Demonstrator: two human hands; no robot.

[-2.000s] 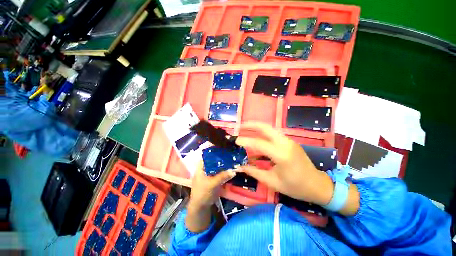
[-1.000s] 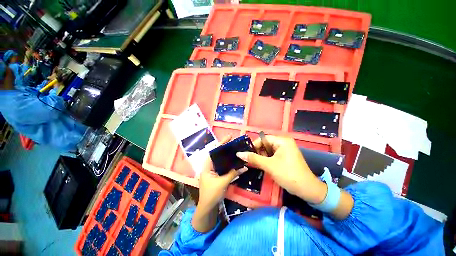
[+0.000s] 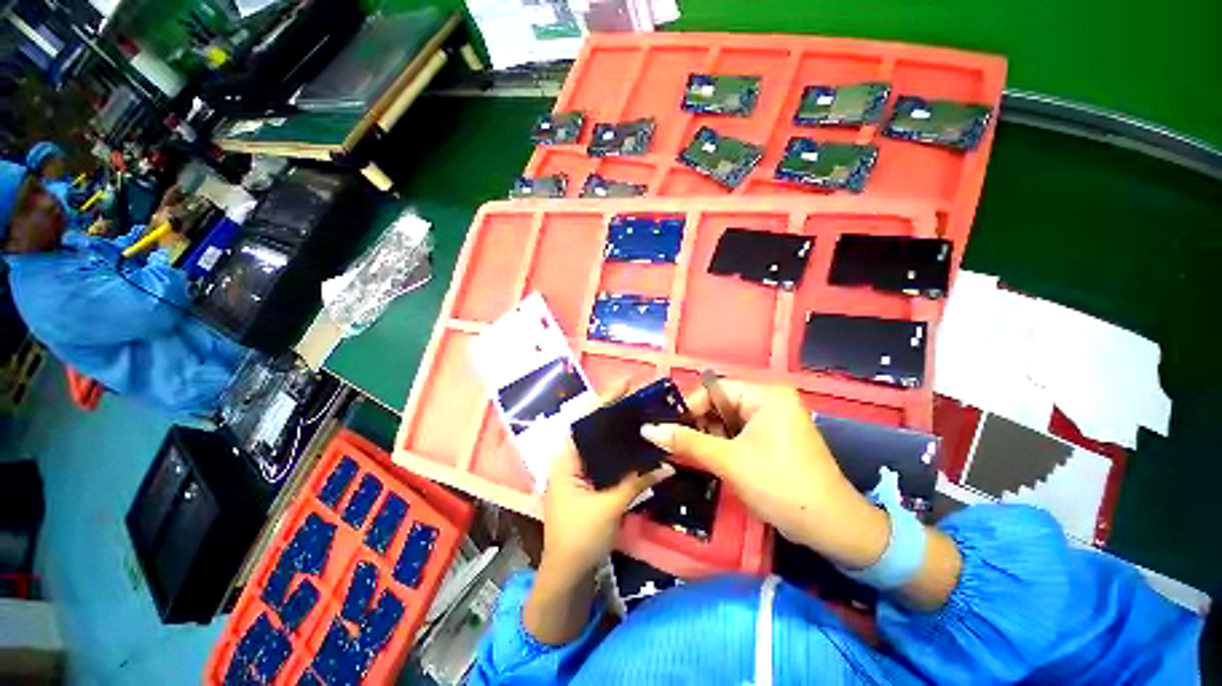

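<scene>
A covered board (image 3: pixel 619 440) with a black face is held between both hands above the near edge of the red compartment tray (image 3: pixel 446 382). My left hand (image 3: pixel 586 516) grips its lower left side. My right hand (image 3: pixel 771 456) presses the thumb on its face, with a small thin tool, maybe tweezers (image 3: pixel 714 394), at the fingers. A white backing sheet (image 3: pixel 516 335) with a black adhesive piece (image 3: pixel 539 391) lies in the tray left of the hands. Two blue circuit boards (image 3: pixel 645 240) and several covered boards (image 3: pixel 864 347) lie in pockets.
A far red tray (image 3: pixel 643 74) holds green assembled boards (image 3: pixel 831 164). A lower left tray (image 3: pixel 449 516) holds blue boards. White sheets (image 3: pixel 1045 351) lie right of the tray. A plastic bag (image 3: pixel 382 275) lies on the bench. Another person in blue (image 3: pixel 121 315) is at far left.
The black piece, earlier held slanting over the blue board, now covers that board's face. My right thumb has moved onto it. The view has shifted slightly.
</scene>
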